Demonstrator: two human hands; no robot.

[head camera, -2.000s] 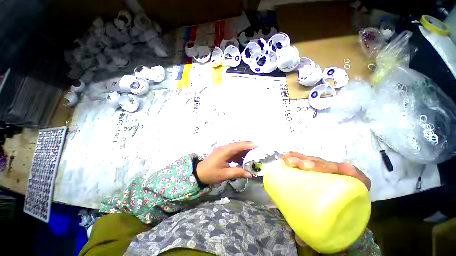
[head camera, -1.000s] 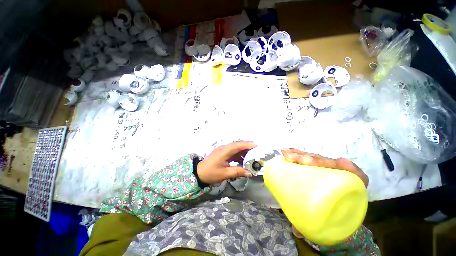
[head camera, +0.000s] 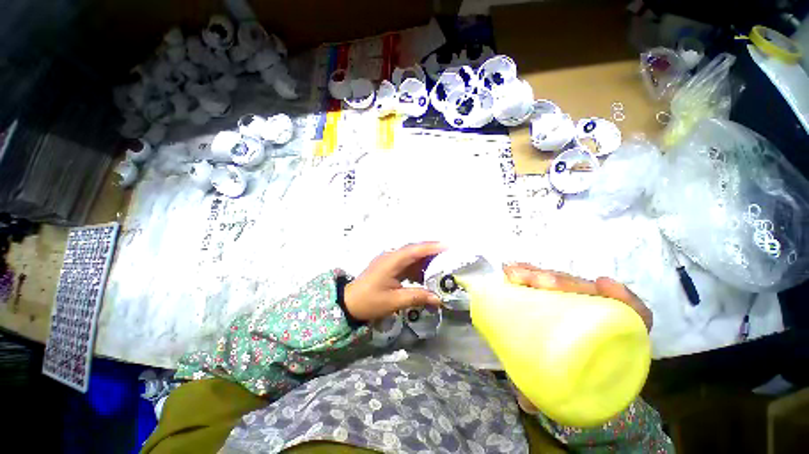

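My left hand [head camera: 390, 285] holds a white plastic shell [head camera: 461, 266] by its left side, in front of my body. A dark round insert [head camera: 448, 284] shows inside the shell. My right hand [head camera: 577, 288] is closed around a bright yellow squeeze bottle [head camera: 568, 355], tilted with its base towards me. The bottle's narrow end is at the shell, close to the dark insert; whether it touches cannot be told. More white shells [head camera: 417, 321] lie just below my left hand, near my lap.
White sheeting [head camera: 293, 239] covers the bench. Shells [head camera: 470, 105] stand at the back; a heap [head camera: 195, 80] is at back left. A dotted white panel [head camera: 80, 306] lies left. A clear bag [head camera: 736, 204], a black-handled tool [head camera: 687, 284] and a yellow tape roll [head camera: 773, 43] are at right.
The shell in my left hand has shifted slightly left and up and turned, showing the dark insert more clearly. The yellow bottle has moved up slightly.
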